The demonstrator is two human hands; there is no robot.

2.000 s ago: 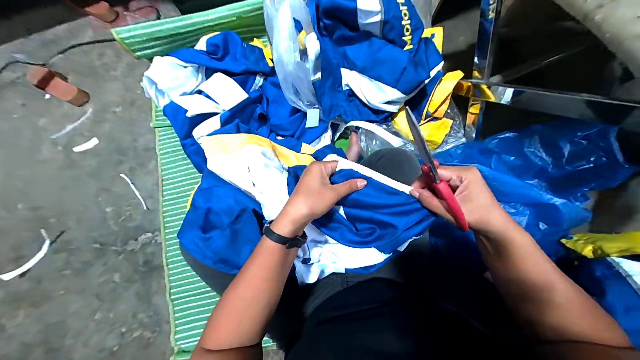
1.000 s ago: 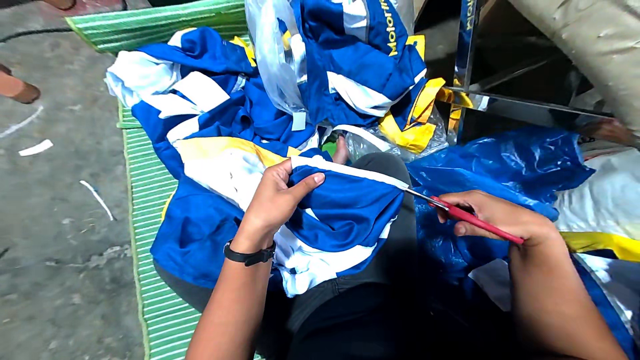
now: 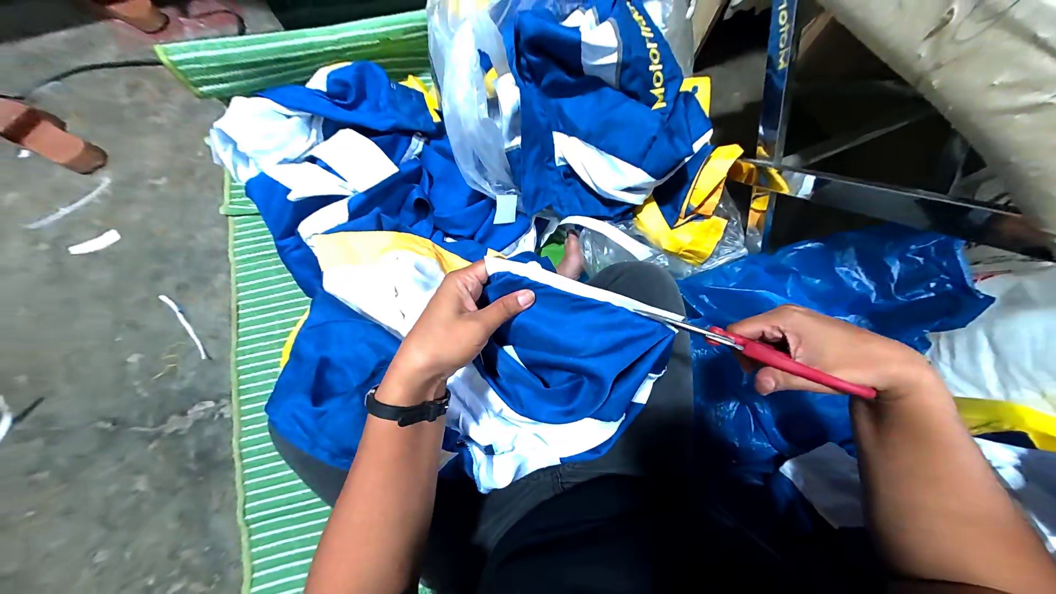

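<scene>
My left hand (image 3: 466,318) pinches the white-edged border of a blue and white fabric garment (image 3: 569,346) between thumb and fingers; the cloth lies over my lap. A black wristband is on that wrist. In my right hand (image 3: 813,351) is a pair of scissors (image 3: 784,363) with red handles. Its blades point left and lie along the white edge strip (image 3: 577,289) at the garment's right end. How far the blades are apart cannot be told. More of the blue, white and yellow cloth spreads to the left and beyond my left hand.
A green striped mat (image 3: 272,495) lies under the cloth. White scraps (image 3: 95,242) are on the concrete floor (image 3: 124,346) at left. A clear plastic bag (image 3: 474,107) with blue garments stands ahead. Blue plastic sheeting (image 3: 833,280) is at right, below a metal frame (image 3: 891,198).
Two seconds ago the scissors pointed upward with blades raised above the cloth; since then they have turned down to the white edge. My left hand keeps its hold on the garment.
</scene>
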